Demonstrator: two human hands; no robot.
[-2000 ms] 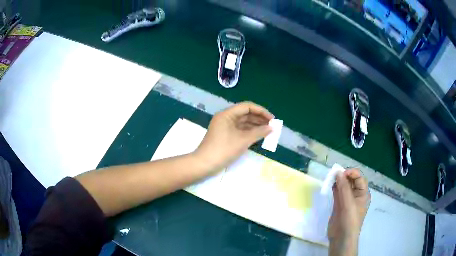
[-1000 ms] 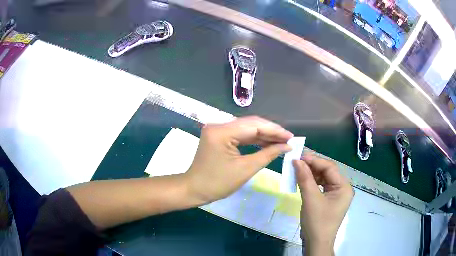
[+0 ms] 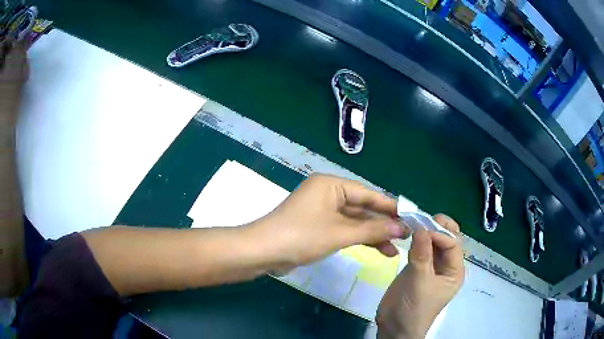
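Observation:
My left hand (image 3: 331, 222) and my right hand (image 3: 424, 271) meet in front of me. Both pinch a small white adhesive pad (image 3: 424, 222) between their fingertips, and it looks bent or tilted. I cannot tell whether it is one piece or two. The white sticker sheet (image 3: 232, 195) lies under my hands on the green bench, with a yellow area showing below my left hand. Open handheld units lie beyond on the belt. The nearest (image 3: 351, 111) has a white pad in its narrow part.
The green conveyor belt (image 3: 278, 93) runs past a worn metal edge rail (image 3: 251, 139). It carries several units, one at upper left (image 3: 213, 45) without a visible white pad. White sheets lie left (image 3: 99, 126) and right. Another person's arm (image 3: 12, 165) is at far left.
My hands, first apart with a white piece each, have come together and the pad has turned from upright to slanted. The units have shifted right in view. Another person's arm has appeared at left.

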